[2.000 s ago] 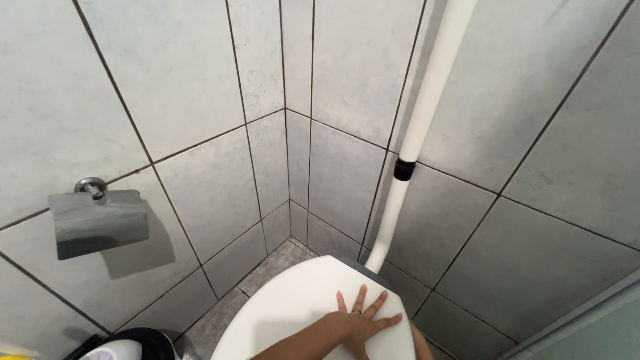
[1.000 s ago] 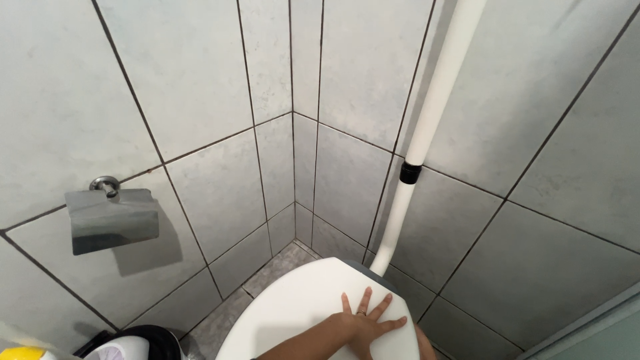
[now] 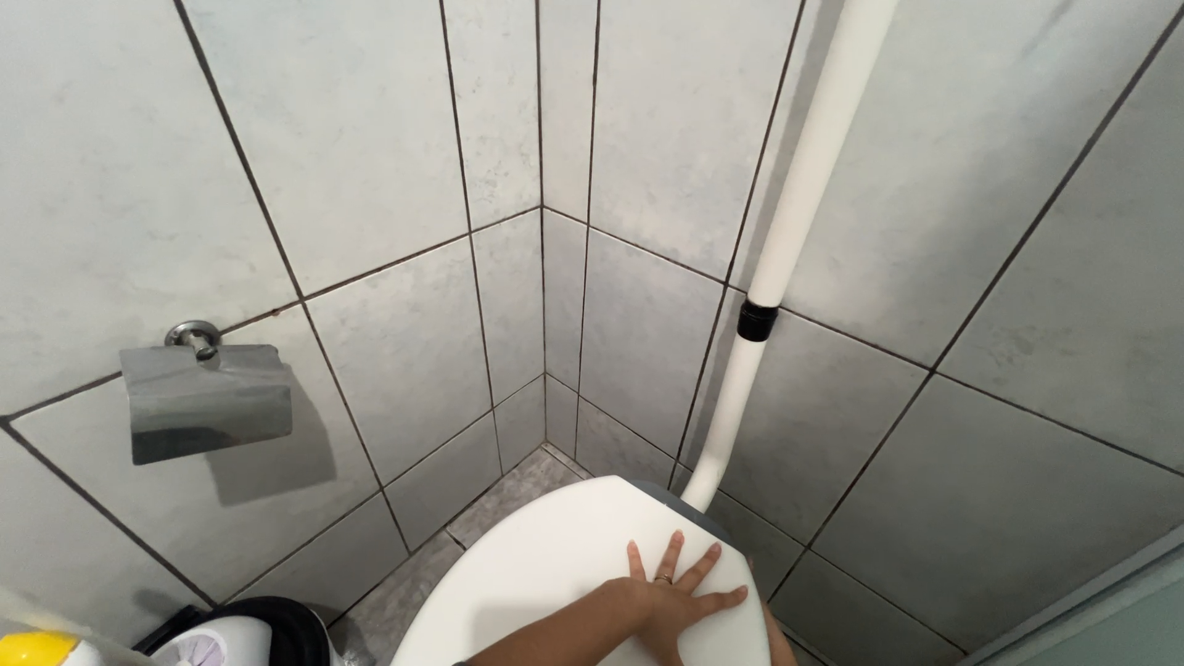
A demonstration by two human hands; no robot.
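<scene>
My left hand [image 3: 673,592] lies palm down with spread fingers on the white toilet lid [image 3: 536,555], near its back right part. A ring is on one finger, and the forearm crosses the lid from the bottom edge. At the lid's right side, a sliver of my right hand or forearm [image 3: 780,640] shows; its fingers are hidden behind the lid. The lid is down. Behind its back edge, a white pipe [image 3: 823,157] with a black coupling [image 3: 758,321] comes down along the tiled wall.
A metal toilet paper holder [image 3: 208,398] is mounted on the left wall. Below it stand a black-rimmed bin [image 3: 310,629] with a white item in it and a yellow-capped container [image 3: 37,647]. Grey tiled walls [image 3: 638,324] meet behind the toilet. A pale framed panel [image 3: 1110,620] borders the lower right.
</scene>
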